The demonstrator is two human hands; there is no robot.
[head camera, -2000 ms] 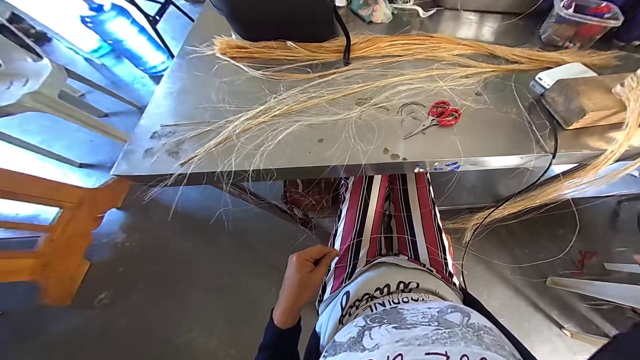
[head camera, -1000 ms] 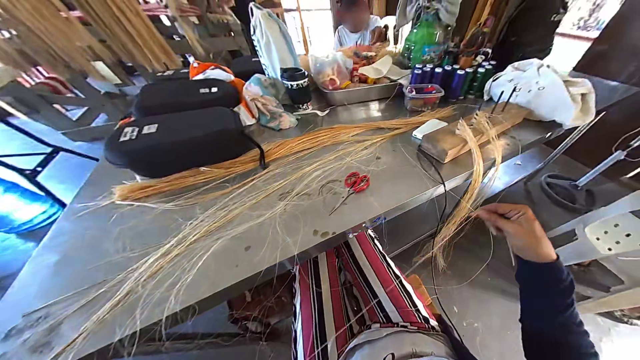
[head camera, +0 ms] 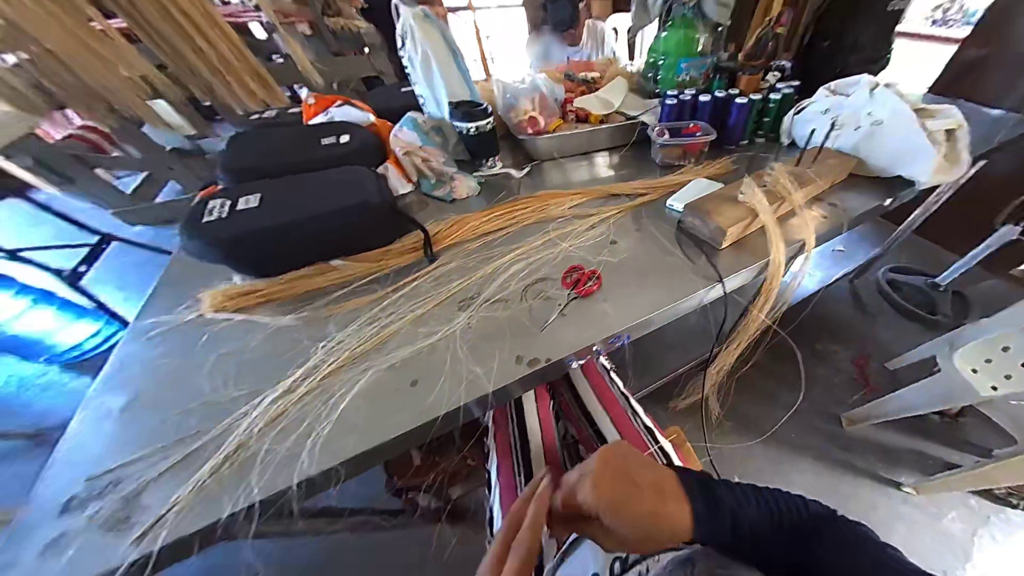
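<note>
Above the striped cloth on the lap, my right hand is curled, its fingertips close to my left hand. The left hand's extended fingers show at the bottom edge; the rest of it is out of frame. Whether anything is between the hands cannot be told. Ahead on the metal table lie red-handled scissors, loose pale fibre strands and a thicker tan fibre bundle. Another fibre hank hangs from a wooden block over the table's front edge.
Black cases stand at the table's left. Behind are a metal tray, a small plastic tub, thread spools and a white cloth bag. A black cord hangs near the hank. A white plastic chair is at right.
My right hand has moved from beside the hanging fibre hank to above the lap, close to my left hand. My left hand has come into view since one second ago.
</note>
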